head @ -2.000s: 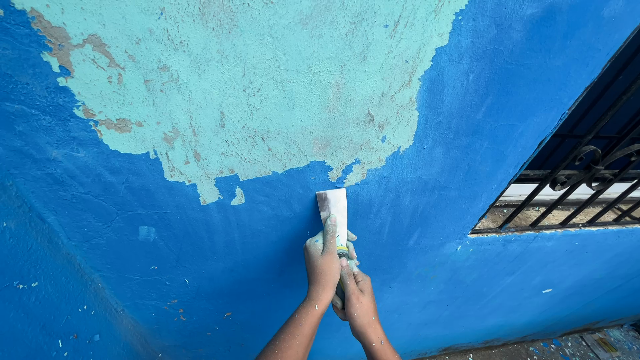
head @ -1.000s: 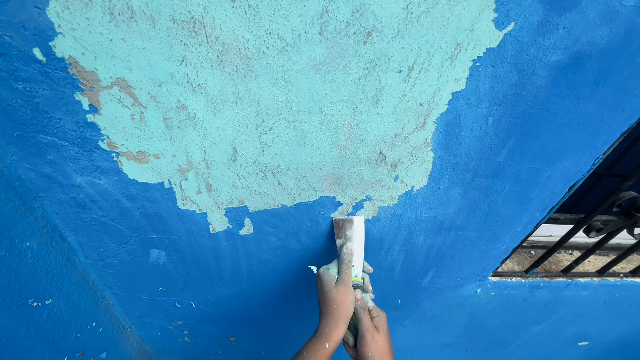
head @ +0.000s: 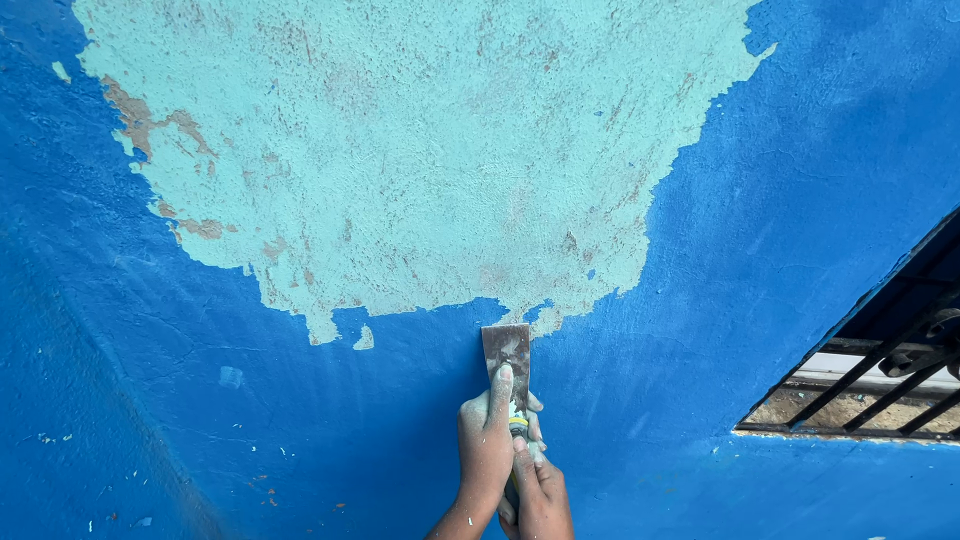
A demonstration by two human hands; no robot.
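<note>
A paint scraper (head: 510,349) with a wide metal blade lies against the blue painted wall (head: 405,420), its blade edge at the lower border of a bare patch of pale turquoise paint (head: 420,165). My left hand (head: 484,442) grips it high up, with the thumb pressed on the blade and fingers behind. My right hand (head: 536,491) is wrapped around the handle just below. Dust coats the fingers of both hands. Small tongues of turquoise and blue paint meet beside the blade's top corners.
At the right, a window opening has black metal bars (head: 862,382) and a rough sill. Grey-brown spots (head: 135,116) show at the patch's left side. Paint flakes stick to the lower wall, and a raised slanting ridge (head: 112,375) runs down the left.
The scraper remains in both hands near the patch's lower border. Its blade looked pale before and now appears darker. The view has shifted, with the window bars farther right than two seconds ago.
</note>
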